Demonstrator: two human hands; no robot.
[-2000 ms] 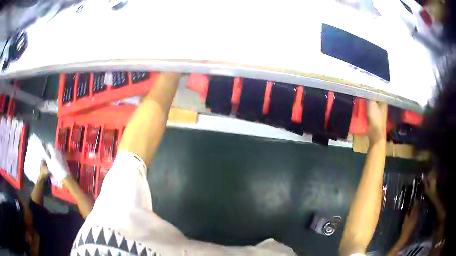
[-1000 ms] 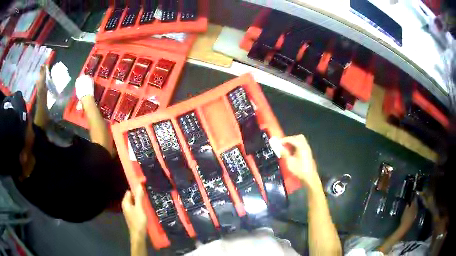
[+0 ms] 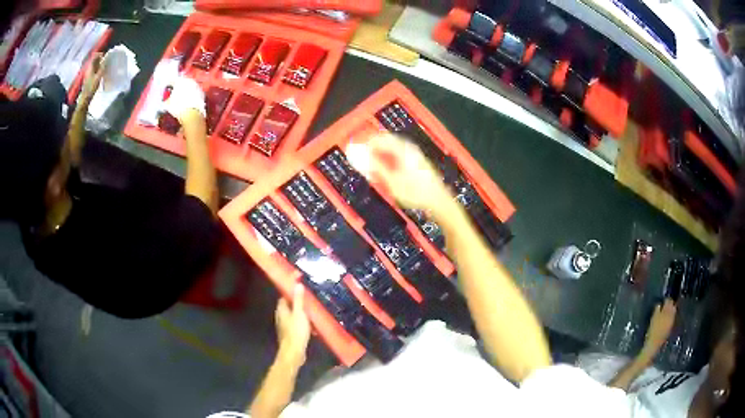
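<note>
A red tray (image 3: 245, 203) lies tilted in front of me, with long black flip phones (image 3: 339, 237) in its slots, their silver keypads towards the far edge. My left hand (image 3: 292, 326) grips the tray's near left edge. My right hand (image 3: 404, 175) is motion-blurred over the tray's far part, above a slot right of the middle. A small white pad (image 3: 359, 155) shows at its fingertips. My right hand and forearm hide part of the phones below them. Light glares off one phone near the left.
A whitish bottle (image 3: 569, 261) with a ring stands right of the tray on the dark green bench. Left, a neighbour's white-gloved hand (image 3: 184, 98) is over a red tray (image 3: 314, 102) of dark-red glossy pieces. Right, another person's hand (image 3: 660, 318) is by clear trays. A shelf with red trays runs behind.
The tray appeared in front of me after both hands were at the shelf. Since then it has turned anticlockwise, and my right hand has moved from its right side to its far part.
</note>
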